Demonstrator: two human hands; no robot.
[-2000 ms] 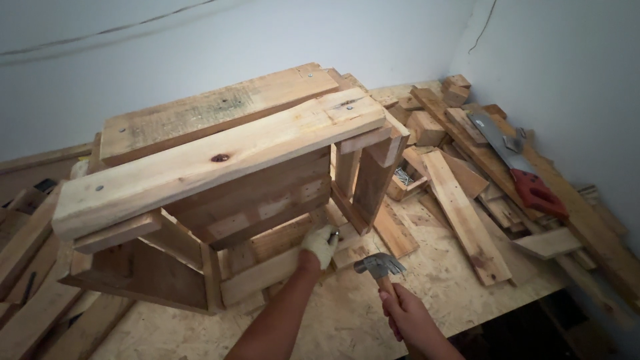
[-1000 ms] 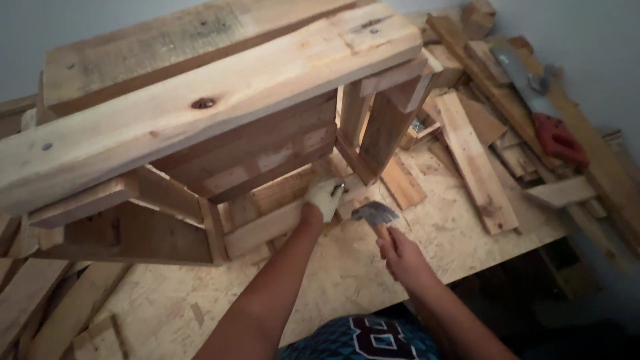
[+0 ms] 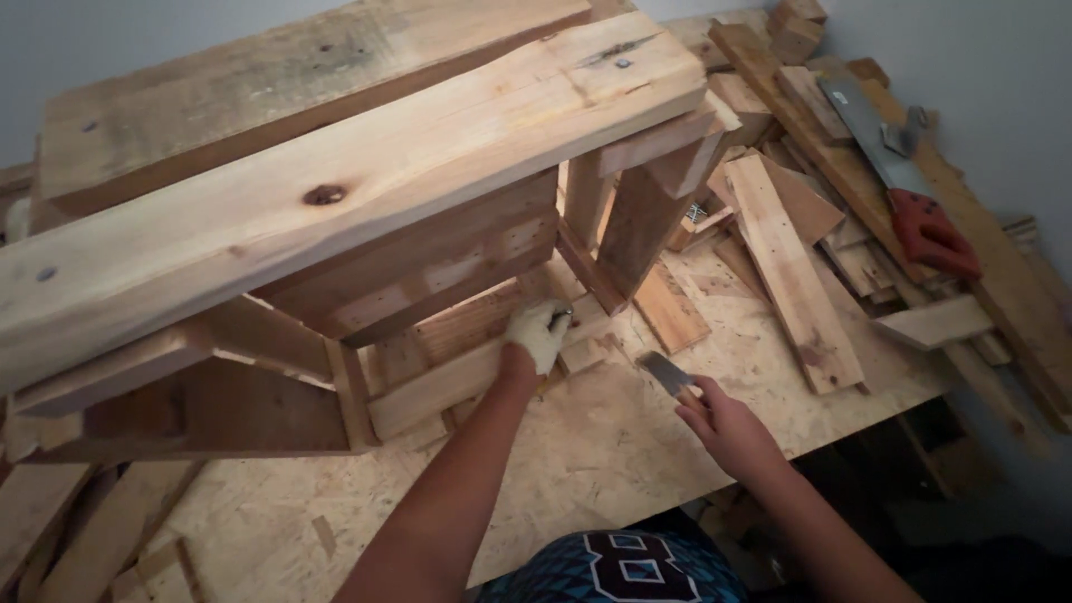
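Note:
A wooden bench-like frame (image 3: 352, 176) of planks stands on the chipboard worktop (image 3: 586, 444). My left hand (image 3: 538, 335), in a pale glove, is low at the frame's open front, against a light wooden board (image 3: 444, 385) near the frame's right leg. Its fingers pinch a small metal object (image 3: 566, 313), perhaps a nail; it is too small to be sure. My right hand (image 3: 729, 423), bare, grips the handle of a claw hammer (image 3: 666, 374) a little to the right. The hammer's head is blurred and stands clear of the board.
At the right lie wood offcuts (image 3: 796, 276) and a handsaw with a red handle (image 3: 934, 234). Beside the frame's right leg is a small wooden box (image 3: 699, 222) holding metal fasteners. More planks (image 3: 109, 528) lie at the lower left. The worktop's front edge (image 3: 804, 448) runs below my right hand.
The view has moved closer to the frame. My left hand remains at the low board. The hammer's head has turned in my right hand, its claw plainly seen two seconds ago.

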